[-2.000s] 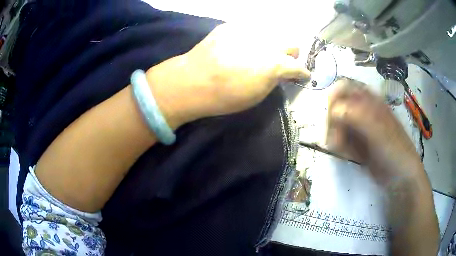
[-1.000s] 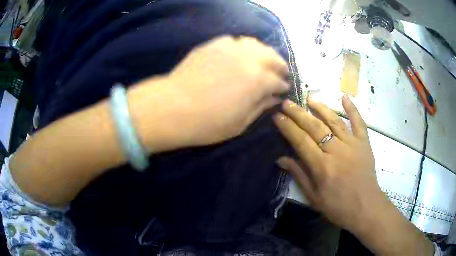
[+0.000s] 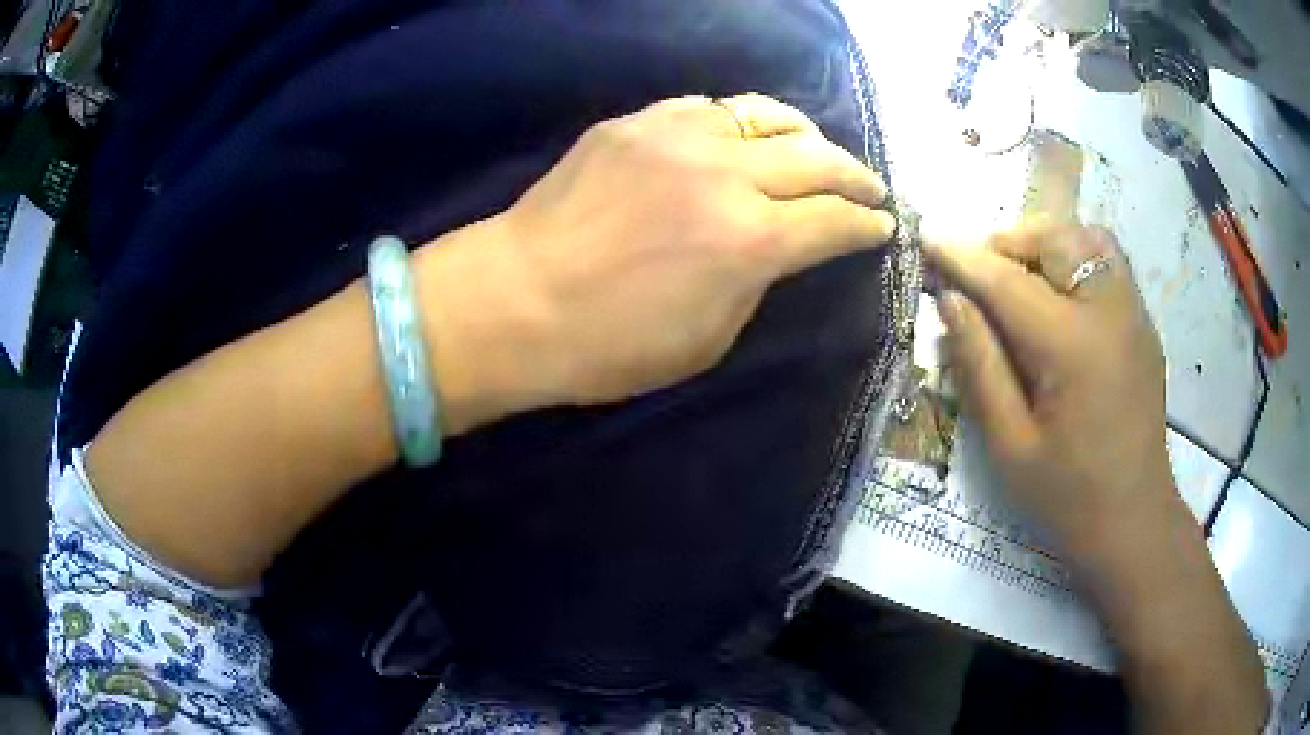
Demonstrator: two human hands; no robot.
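A large dark navy garment (image 3: pixel 575 517) covers the left and middle of the view. Its overlocked seam edge (image 3: pixel 876 376) runs along the right side. My left hand (image 3: pixel 690 237) lies on the cloth, thumb and forefinger pinching it at the seam edge. My right hand (image 3: pixel 1070 373) is just right of the edge, its fingertips at the seam opposite my left fingers; whether they grip it is hard to tell. The needle plate area (image 3: pixel 991 94) shows at the top, washed out by glare.
Orange-handled thread snips (image 3: pixel 1250 280) lie right of my right hand. A round dark knob with a pale ribbed part (image 3: pixel 1171 115) is at upper right. A tan tape patch (image 3: pixel 1056 175) is on the machine bed. A ruler strip (image 3: pixel 977 543) runs along the table's front edge.
The seam edge has shifted right. My right hand has moved right and up, its fingers now more bent. My left hand has moved slightly right along with the cloth.
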